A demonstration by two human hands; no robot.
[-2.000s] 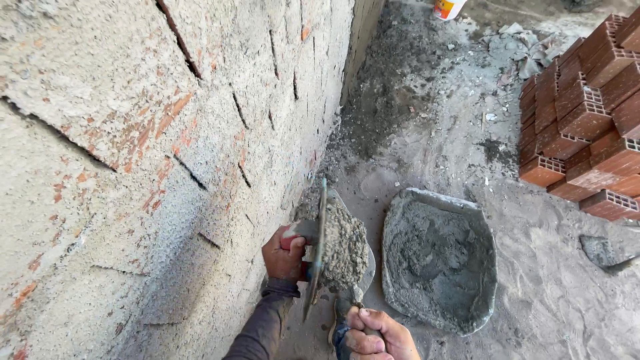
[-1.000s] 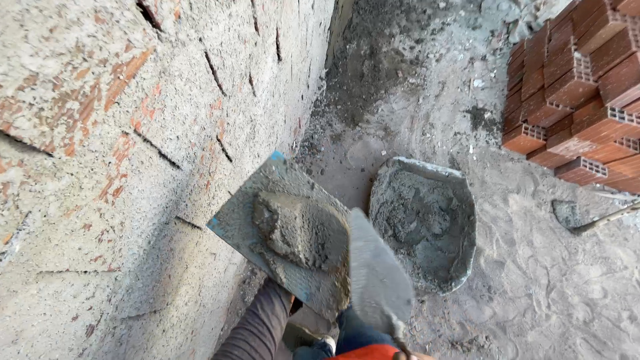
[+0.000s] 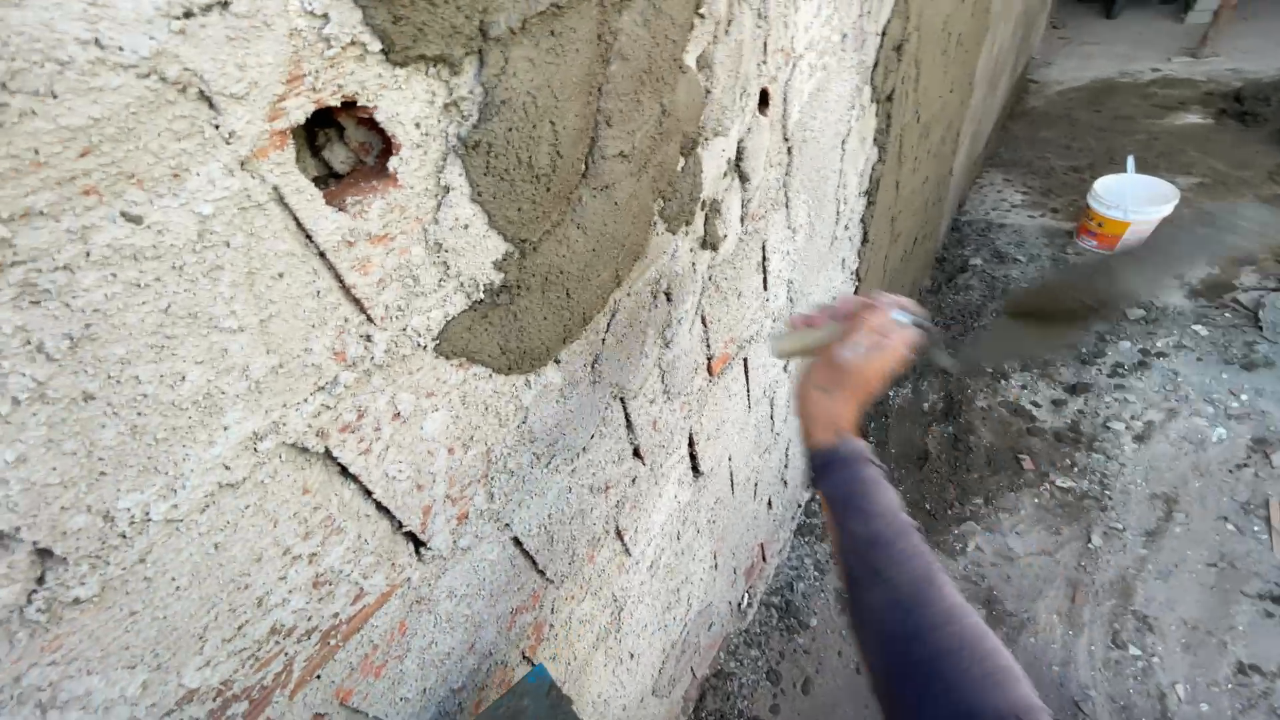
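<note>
My right hand (image 3: 862, 350), in a dark sleeve, grips the light handle of a trowel (image 3: 1040, 315), whose blade is motion-blurred and carries a dark lump that looks like mortar. The hand is in front of the rough wall (image 3: 400, 450), near its far end. A patch of wet mortar (image 3: 570, 200) covers the upper middle of the wall, beside a round hole (image 3: 345, 150). One blue-tipped corner of the mortar board (image 3: 530, 695) shows at the bottom edge. My left hand is out of view.
A white plastic bucket (image 3: 1128, 210) with an orange label stands on the dirt ground (image 3: 1130, 520) at the right. Small rubble lies around it. Beyond the rough wall runs a smoother rendered wall section (image 3: 925, 130).
The view has swung up to the wall. My right hand and the trowel have moved away from the board, which held a mortar heap one second ago. The tub and bricks have left view.
</note>
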